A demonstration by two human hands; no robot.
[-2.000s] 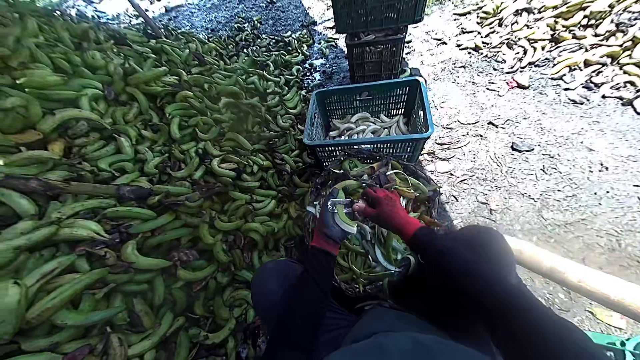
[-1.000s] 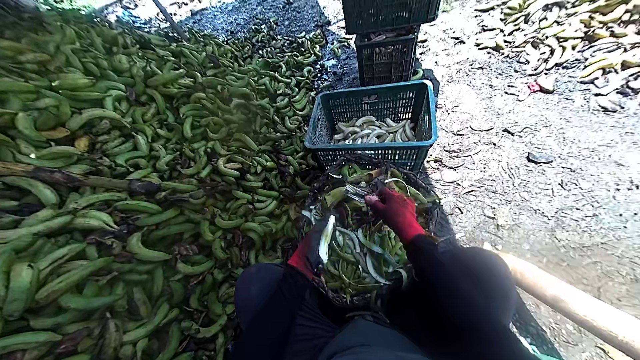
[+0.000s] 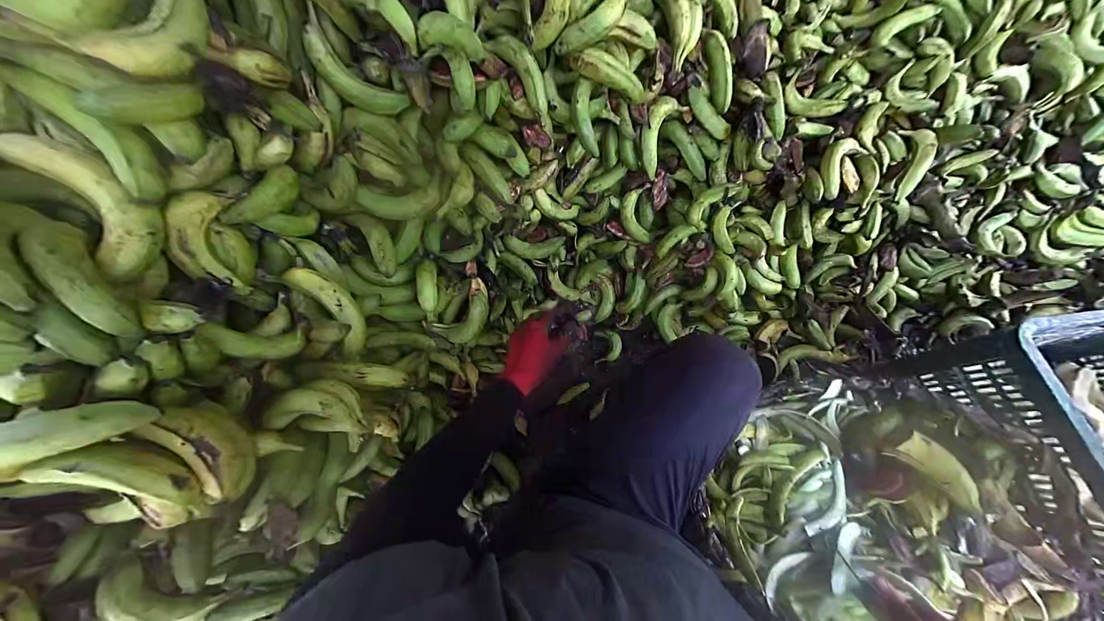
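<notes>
My left hand (image 3: pixel 542 347), in a red and dark work glove, reaches down at the near edge of a large heap of green plantains (image 3: pixel 595 164). Its fingers are dark against the dark ground beside my knee, so whether they hold anything cannot be told. Small green plantains lie close around it. My right hand is outside the view. At the lower right, cut peels (image 3: pixel 841 496) fill a pile next to my knee, partly blurred.
A dark green plastic crate (image 3: pixel 1000 388) with a pale blue rim stands at the right edge, pale peeled fruit inside. Plantains spread across the whole left and far side. My bent knee (image 3: pixel 690 397) lies between heap and peels.
The view has swung far to the left, over the heap. My left hand has moved away from the peel pile to the plantains; the pale fruit near it earlier no longer shows there.
</notes>
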